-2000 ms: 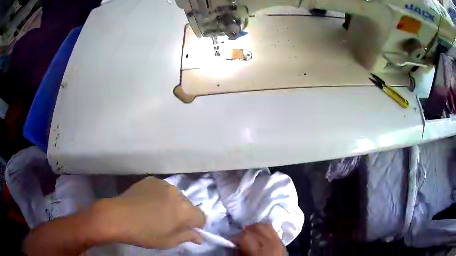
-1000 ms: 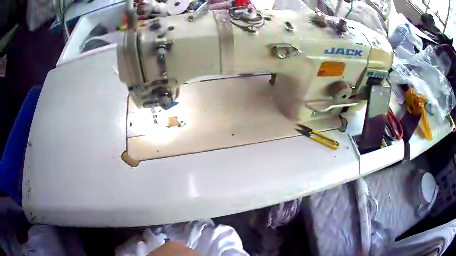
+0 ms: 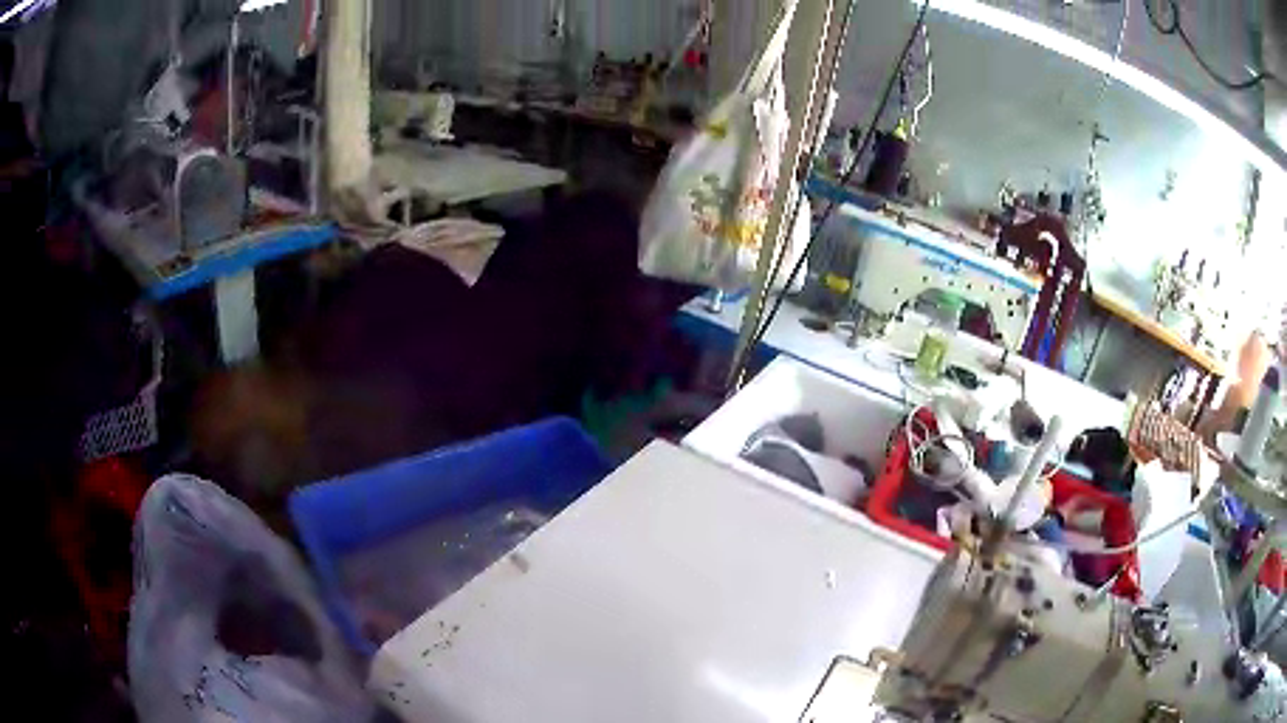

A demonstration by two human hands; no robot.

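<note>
Neither of my hands is in the picture. The white sewing table (image 3: pixel 635 593) lies nearest in front of me, its left corner towards the bottom. The cream sewing machine (image 3: pixel 1009 636) stands at the lower right, cut off by the bottom edge. A cloudy plastic bag (image 3: pixel 212 607) stands at the lower left, left of the table. A blue plastic bin (image 3: pixel 438 487) is between the bag and the table, with plastic-wrapped things inside. No white cloth piece is in view in my lap.
Behind the machine are a white tray (image 3: pixel 762 410) with cloth in it and a red basket (image 3: pixel 903 494) with spools. A patterned bag (image 3: pixel 720 198) hangs by a pole. Dark cloth heaps (image 3: pixel 466 318) lie beyond the bin. Another sewing machine (image 3: pixel 939 290) stands at the back right.
The view has swung up and to the left. The forearm and white cloth at the bottom have left the picture, and so have the yellow snips. The bag, bin and workshop have come into view.
</note>
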